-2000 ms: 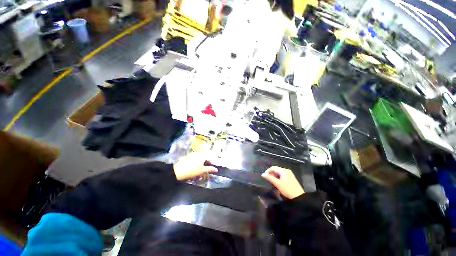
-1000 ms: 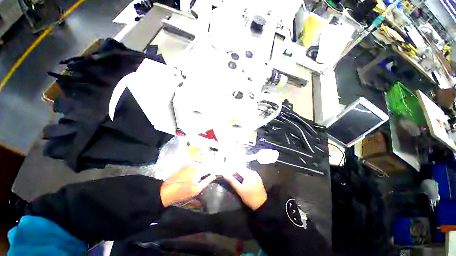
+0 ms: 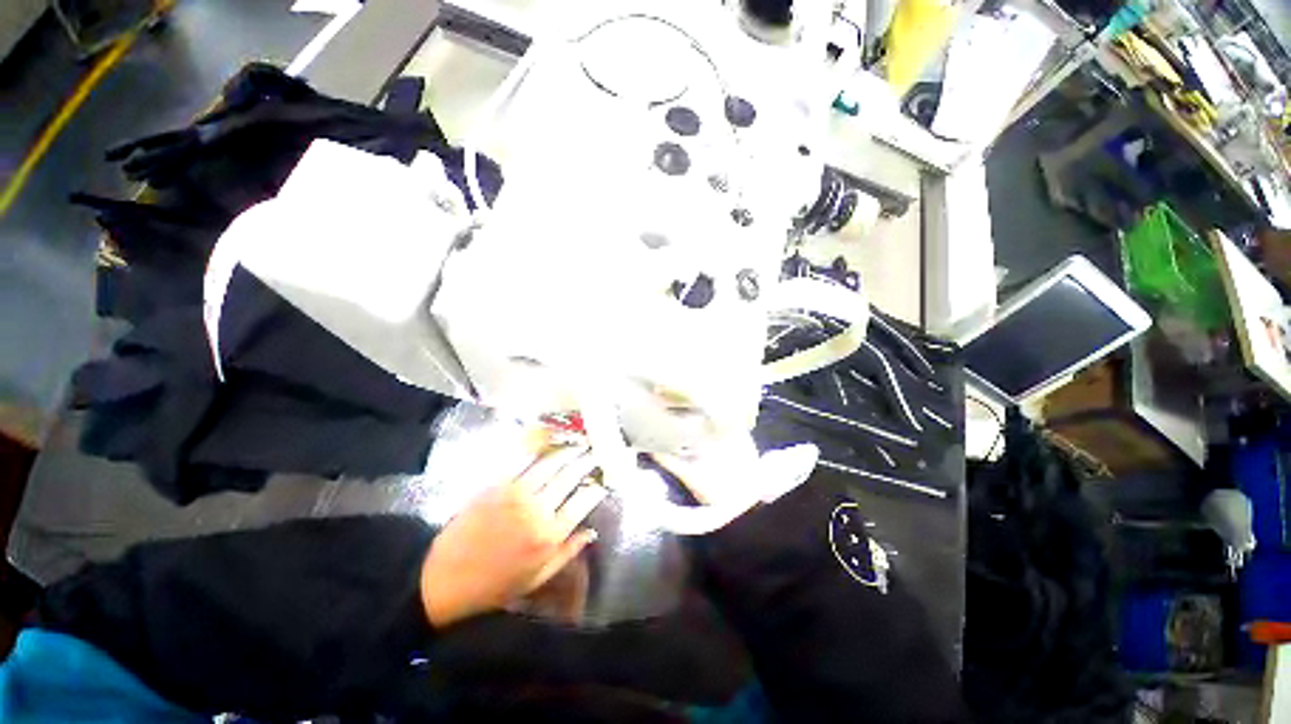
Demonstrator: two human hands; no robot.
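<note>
The big white sewing machine [image 3: 609, 269] stands in the centre, overexposed, with dark round holes. My left hand [image 3: 510, 545] lies at its base with fingers stretched to the small red marking; whether it holds anything is lost in glare. My right hand [image 3: 694, 474] is at the machine head, partly hidden by it and washed out by light, so its grip cannot be told. The shiny metal plate [image 3: 623, 573] lies under the hands. No work piece can be made out between the hands.
A heap of black fabric strips [image 3: 269, 410] lies left of the machine. Narrow black pieces with white lines [image 3: 864, 417] lie to the right. A control screen [image 3: 1055, 335] stands beyond them. A green crate [image 3: 1172, 262] is at the far right.
The view has moved closer to the machine. My hands, first apart on a dark strip, then came together, and have now moved in to the machine head, the right one partly behind it.
</note>
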